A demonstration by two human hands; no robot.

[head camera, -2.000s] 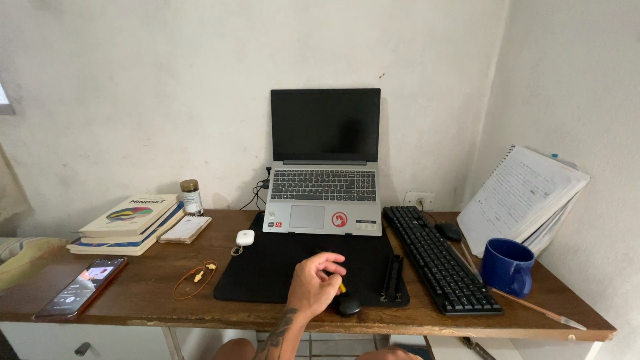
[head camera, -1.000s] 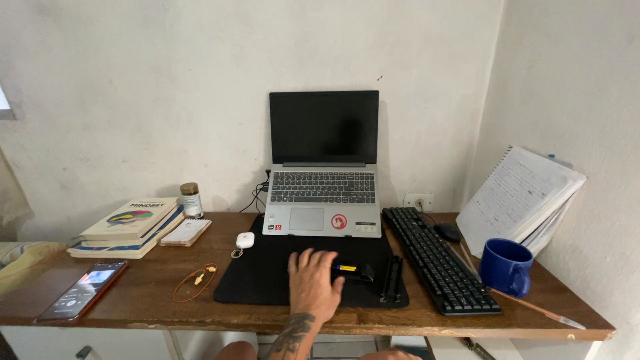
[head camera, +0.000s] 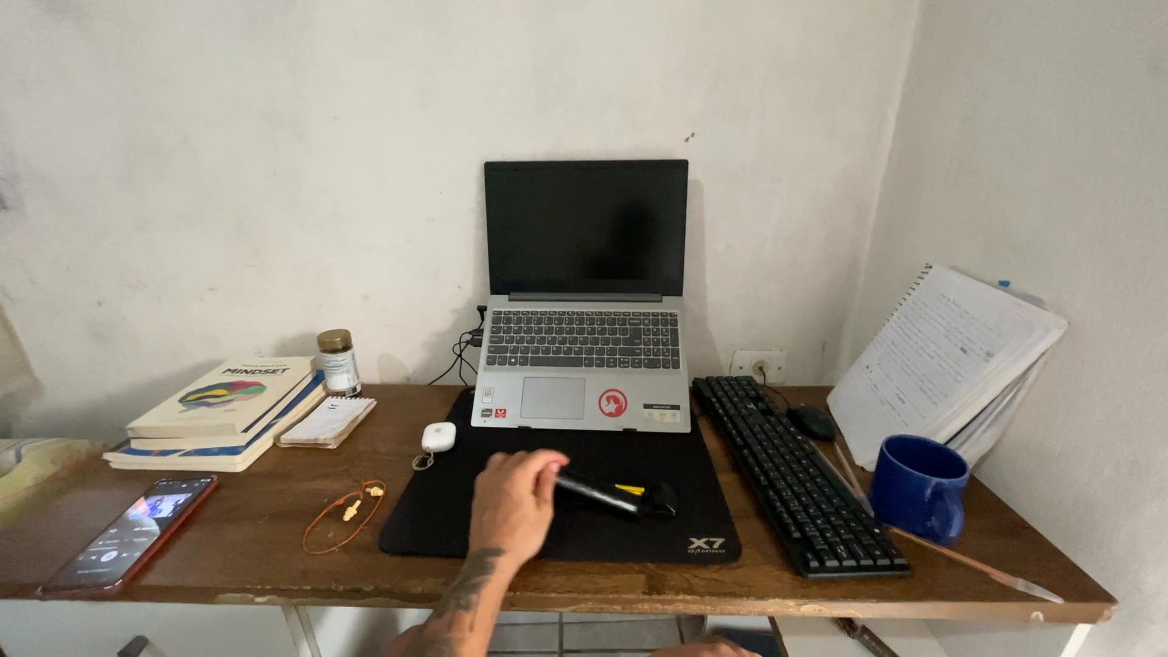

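My left hand point(head camera: 516, 497) is above the left-centre of the black desk mat point(head camera: 456, 534), palm down, with its thumb and fingertips closed on the left end of a slim, dark, glossy object point(head camera: 598, 493). That object slants down to the right. Just behind its right end lies a black item with a yellow mark point(head camera: 630, 490), and a rounded black part point(head camera: 663, 499) shows beside it; their exact kinds are unclear. My right hand cannot be made out; only a sliver of skin shows at the bottom edge. An open grey laptop point(head camera: 584, 401) stands behind.
A black keyboard point(head camera: 798, 474), mouse point(head camera: 811, 422), blue mug point(head camera: 917, 488) and spiral notebook point(head camera: 940, 365) are at right. Left are a white case point(head camera: 439, 437), orange cord point(head camera: 315, 529), smartphone point(head camera: 137, 534), notepad point(head camera: 327, 422), jar point(head camera: 338, 363) and stacked books point(head camera: 214, 401).
My left hand has moved left across the mat since one second ago. The slim dark object, earlier at the mat's right side near the keyboard, is now in that hand.
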